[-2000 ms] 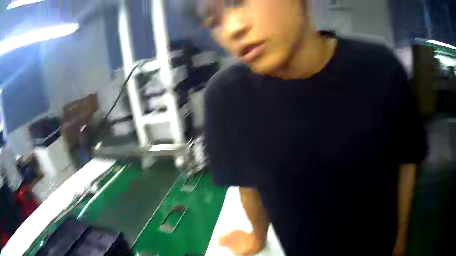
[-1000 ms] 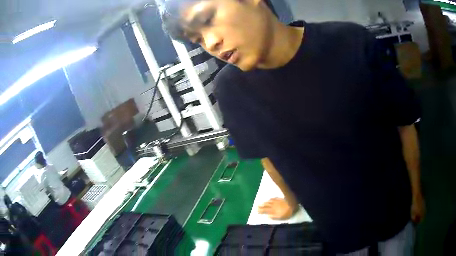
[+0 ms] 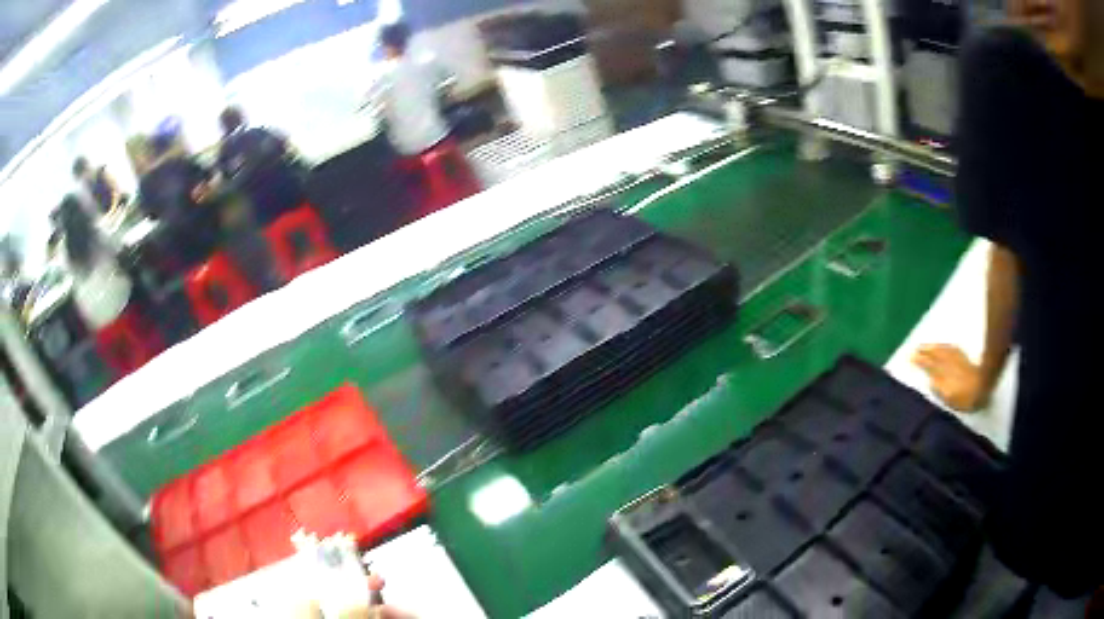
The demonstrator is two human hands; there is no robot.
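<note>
A black blister tray [image 3: 835, 508] lies at the lower right, with one phone middle frame [image 3: 696, 559] in its near left corner pocket. A stack of black trays [image 3: 581, 320] stands on the green conveyor belt. A red tray [image 3: 285, 484] lies at the lower left. At the bottom edge, beside the red tray, is what looks like my left hand [image 3: 351, 593], pale, blurred and cut off; its grip cannot be made out. My right hand is out of the picture.
Loose frames lie on the conveyor belt [image 3: 630, 447], one right of the stack [image 3: 785, 329]. A person in a dark shirt [image 3: 1047, 242] stands at right, a hand on the white surface. Seated workers on red stools [image 3: 297, 242] are beyond. Grey metal stands at far left.
The view has swung left and down. The standing person has shifted to the right edge. The red tray, the frame in the black tray and a blurred hand have come into view.
</note>
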